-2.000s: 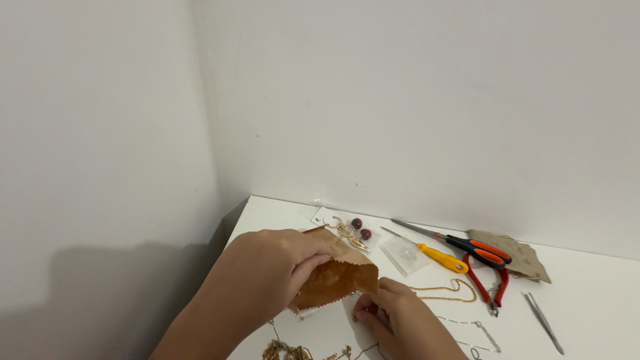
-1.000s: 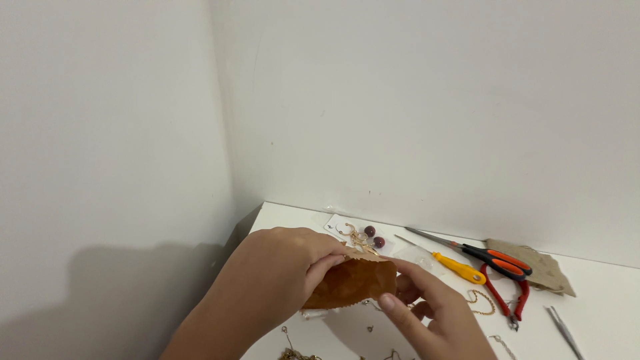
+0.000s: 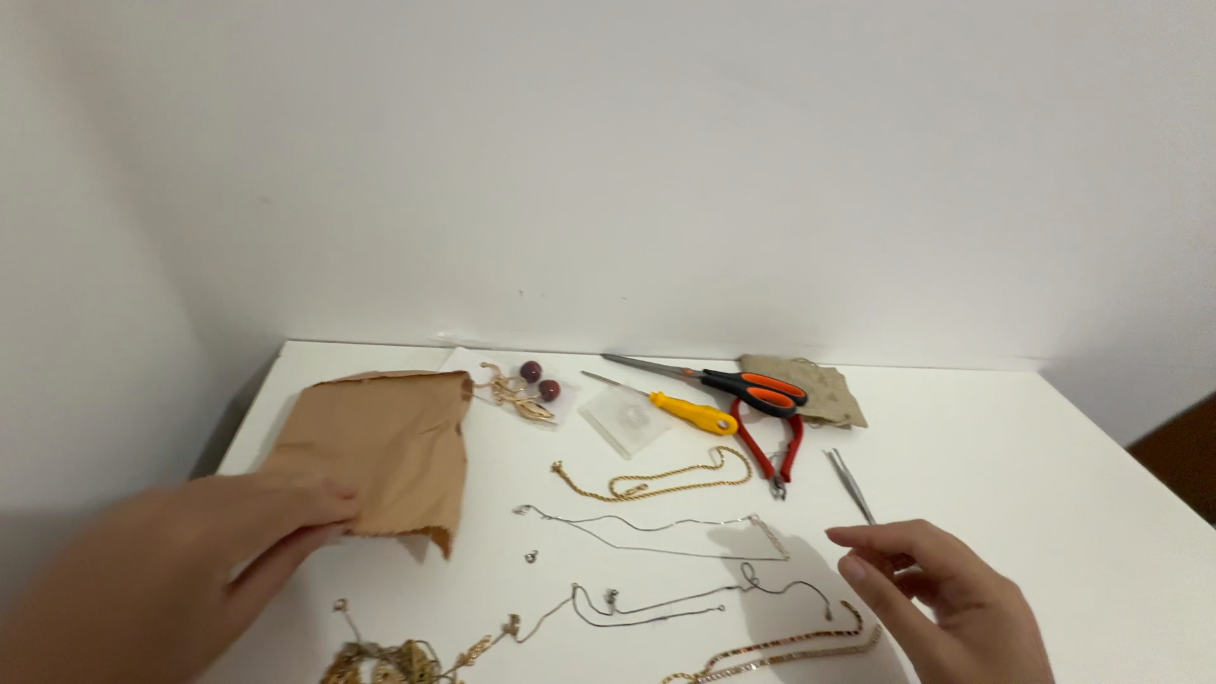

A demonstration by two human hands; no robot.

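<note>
My left hand [image 3: 228, 546] pinches the open edge of a brown paper bag [image 3: 380, 446] between thumb and fingers, at the table's left. My right hand [image 3: 936, 589] hovers at the right with thumb and fingers apart and nothing visible between them, just below metal tweezers [image 3: 852, 484]. Between the hands lie a gold rope chain [image 3: 665, 478], a thin silver chain [image 3: 655, 522], another thin silver chain [image 3: 665, 608] and a gold-toned chain with stones [image 3: 788, 646]. A tangle of gold chains [image 3: 385, 660] is at the bottom left, partly cut off.
Along the back are dark red beads [image 3: 540, 380] with gold jewelry [image 3: 518, 399], a small clear bag [image 3: 627, 418], a yellow-handled screwdriver [image 3: 693, 413], scissors [image 3: 755, 388], red-handled pliers [image 3: 784, 456] and a greyish cloth pouch [image 3: 826, 389]. White walls border the white table [image 3: 1026, 456].
My right hand has let go of the paper bag and moved away to the right. The bag, which both hands held with its mouth open, is now at the left in my left hand.
</note>
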